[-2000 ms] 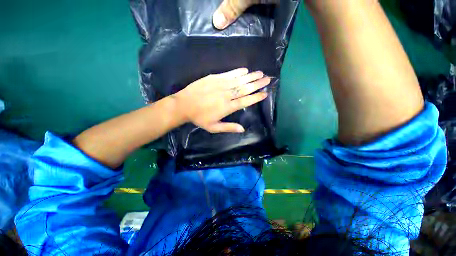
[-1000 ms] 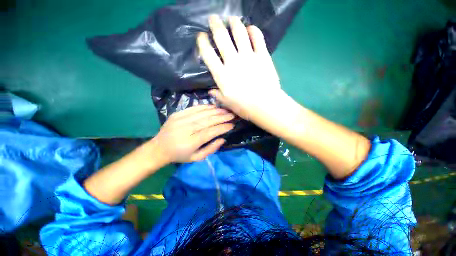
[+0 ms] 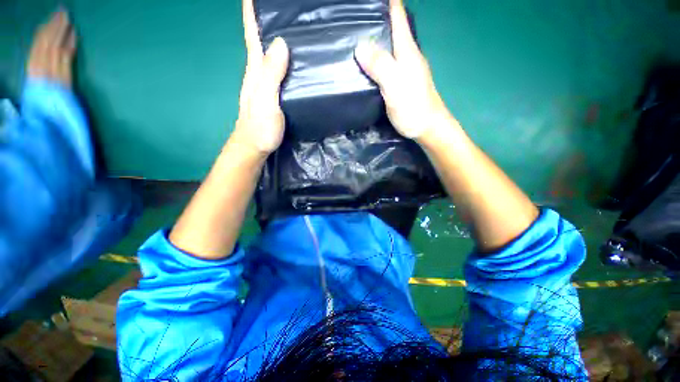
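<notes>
A packed parcel of glossy black plastic (image 3: 332, 48) is upright or tilted between my hands, its top cut off by the picture's upper edge. My left hand (image 3: 262, 97) holds its left side, thumb on the near face. My right hand (image 3: 403, 82) holds its right side, thumb also on the near face. Both hands' fingertips are partly hidden or cut off. Below the parcel, wrinkled black plastic (image 3: 343, 168) lies at the bench edge against my blue coat. I cannot tell whether it joins the parcel.
The green bench top (image 3: 171, 89) spreads around. At the left are another person's hand (image 3: 52, 48) and blue sleeve (image 3: 56, 119). A pile of black bags (image 3: 649, 179) is at the right. Cartons (image 3: 93, 317) and a yellow-and-black line (image 3: 440, 283) are on the floor.
The spread black plastic is now a compact block. My hands have moved from pressing on top to gripping both sides, farther forward. The neighbour's hand has come into view at left.
</notes>
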